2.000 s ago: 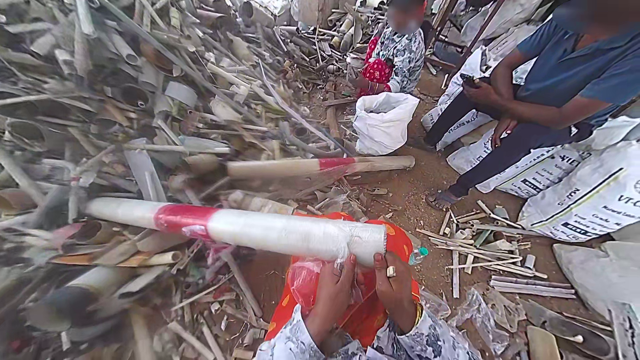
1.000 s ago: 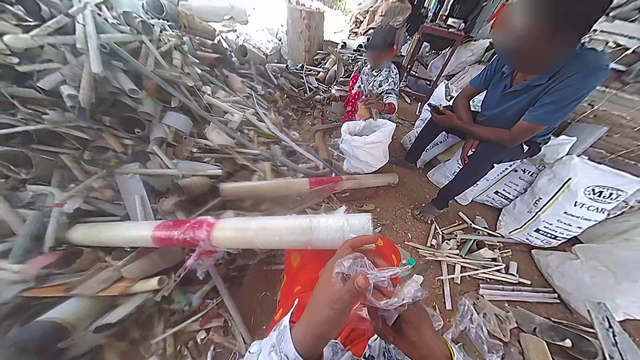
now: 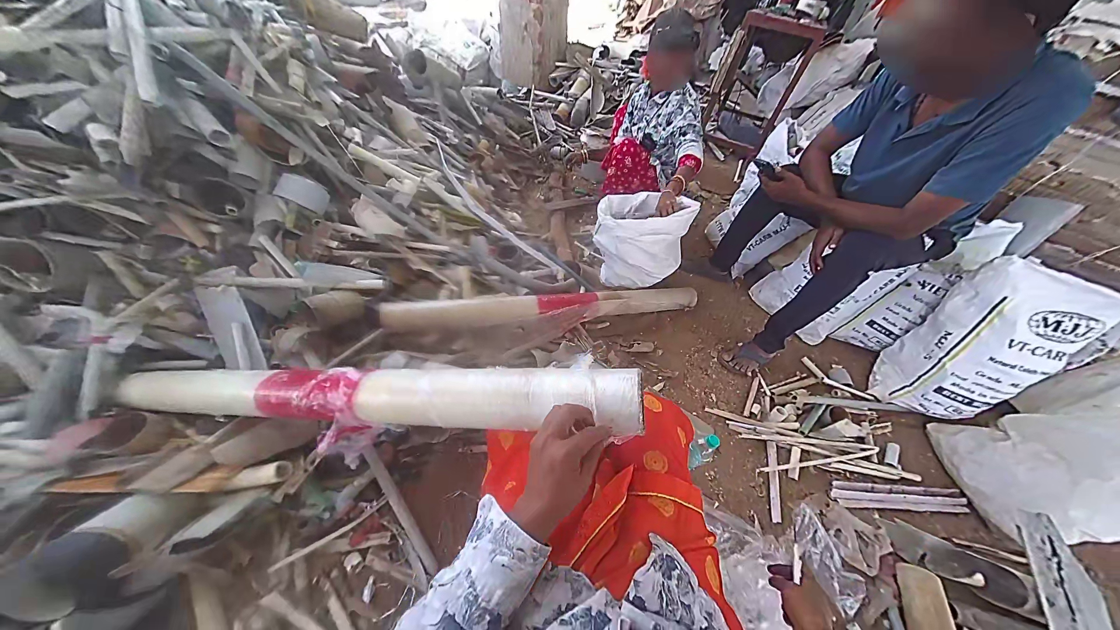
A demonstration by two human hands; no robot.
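Note:
A long pale tube [image 3: 490, 398], wrapped in clear film with a red band [image 3: 302, 394] and loose pink plastic [image 3: 346, 429] around it, lies across the view, its near end above my lap. At that end, my left hand [image 3: 560, 472] touches the film-wrapped side with fingertips bunched; whether they pinch film is unclear. My right hand [image 3: 801, 599] is low at the right, partly cut off by the frame, beside crumpled clear plastic film [image 3: 827, 560]. A thin pale piece shows at its fingers, but the grip is unclear. A second red-banded tube [image 3: 490, 313] lies beyond the first.
A large heap of pipe scraps [image 3: 219, 175] fills the left. Ahead, a seated person reaches to an open white sack [image 3: 643, 241]; another sits at right with a phone [image 3: 766, 168]. Printed white sacks [image 3: 989, 341], thin strips [image 3: 814, 437] and a green-capped bottle [image 3: 703, 451] lie at right.
My hands, together with clear film between them one second ago, are now apart: the left at the tube's end, the right down at the lower right. The person ahead has lowered a hand to the sack.

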